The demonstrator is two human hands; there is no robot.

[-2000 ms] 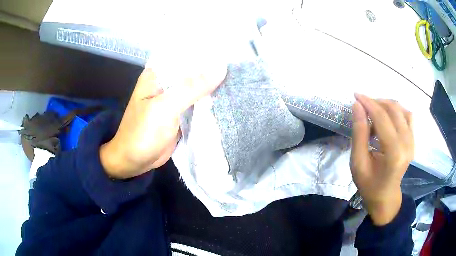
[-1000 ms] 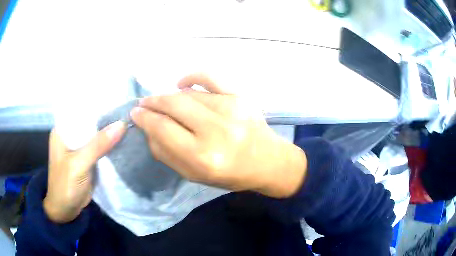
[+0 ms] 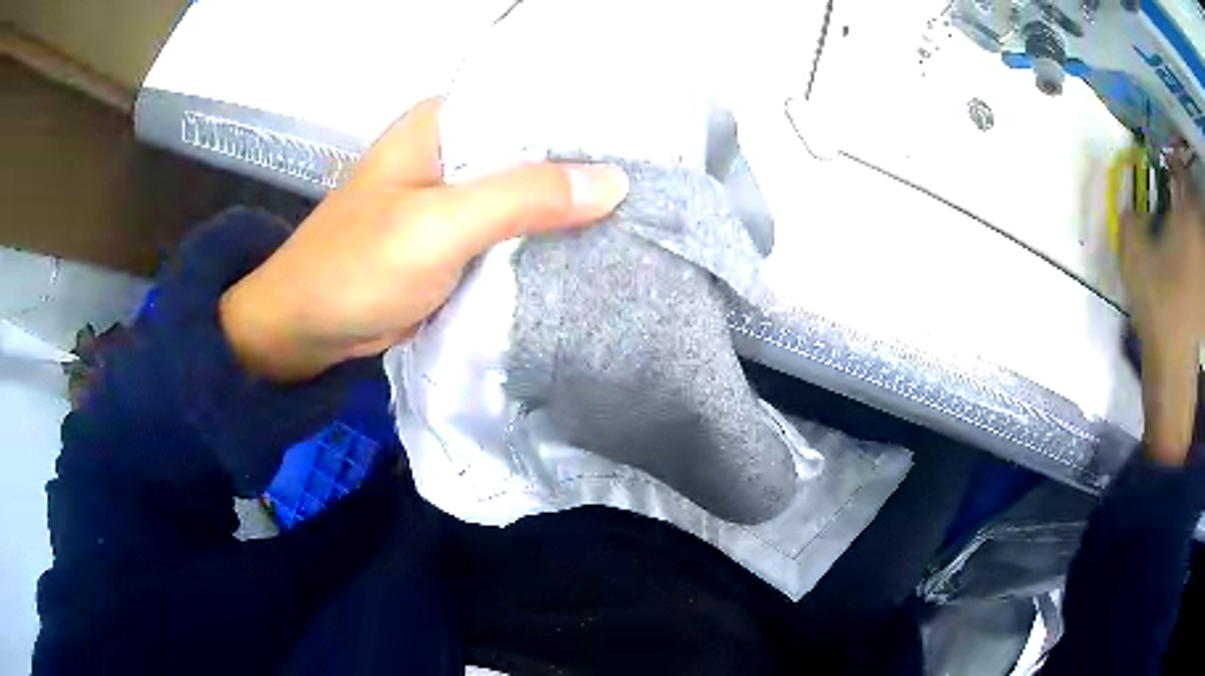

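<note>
My left hand (image 3: 383,238) grips the grey fabric panel (image 3: 621,317) at its upper edge, with the thumb on top near a fold. White lining (image 3: 456,449) lies under and around the grey cloth and hangs over the table's front edge and my lap. My right hand (image 3: 1166,291) is at the far right, blurred, at the scissors with yellow and green handles (image 3: 1134,198). Its fingers overlap the handles; whether they are closed on them is not clear.
The sewing machine head with blue lettering (image 3: 1163,66) and small metal parts is at the top right. A tape measure (image 3: 899,383) runs along the table's front edge. A blue bin (image 3: 324,473) is at lower left, crumpled clear plastic (image 3: 1011,548) at lower right.
My right hand has left the cloth and moved far right to the scissors. My left hand still holds the cloth, which now hangs lower with its grey part folded. The view has shifted.
</note>
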